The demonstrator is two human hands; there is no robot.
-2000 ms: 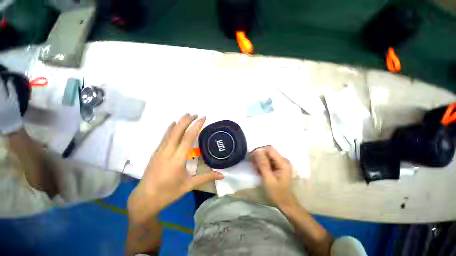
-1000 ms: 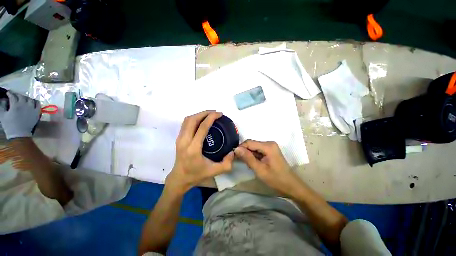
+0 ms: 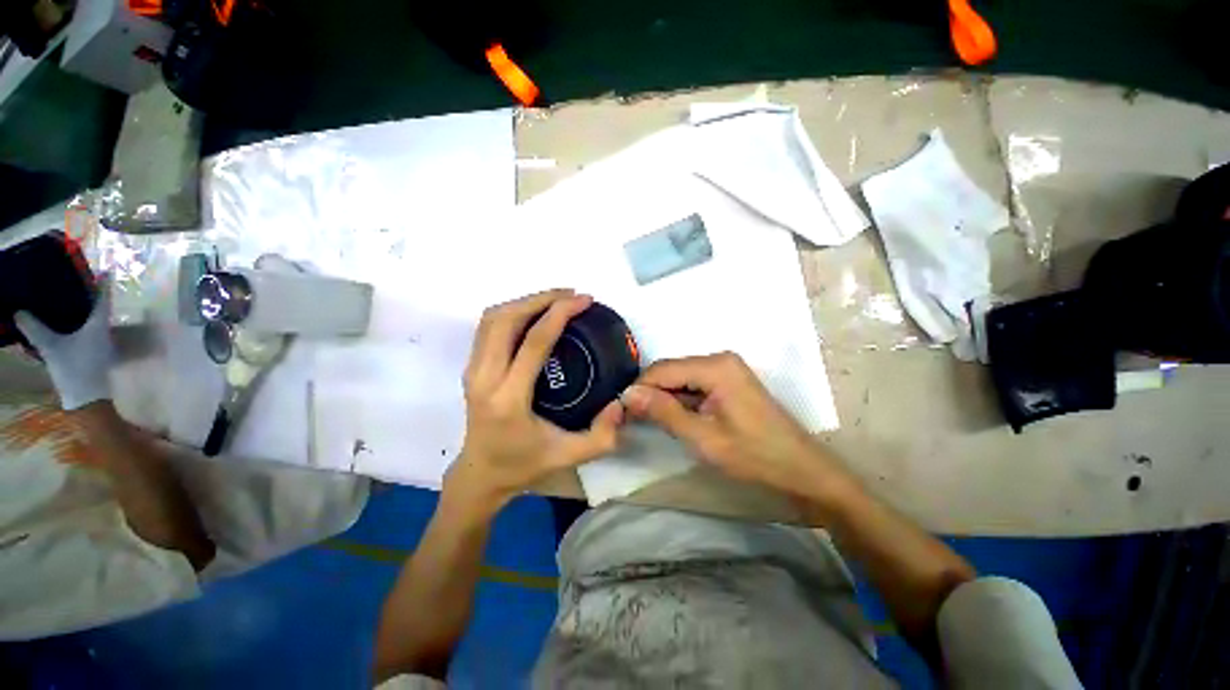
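Observation:
A black round speaker stands over the white ribbed work paper, its end with the pale ring and logo facing up and an orange mark on its right side. My left hand is wrapped around its left side. My right hand has its fingertips pinched at the speaker's lower right edge. Whether a small thing is between these fingertips cannot be told. A grey-green block lies on the paper beyond the speaker.
White cloths lie right of the paper. A black box and dark speakers are at the right. A whitish bottle and a dark-handled brush lie left. A neighbouring person's gloved hand holds a speaker. A green conveyor runs behind.
My left hand, beside the speaker two seconds ago, has closed around it. The orange strap has turned from the left to the right side. My right fingertips have come to the speaker's edge.

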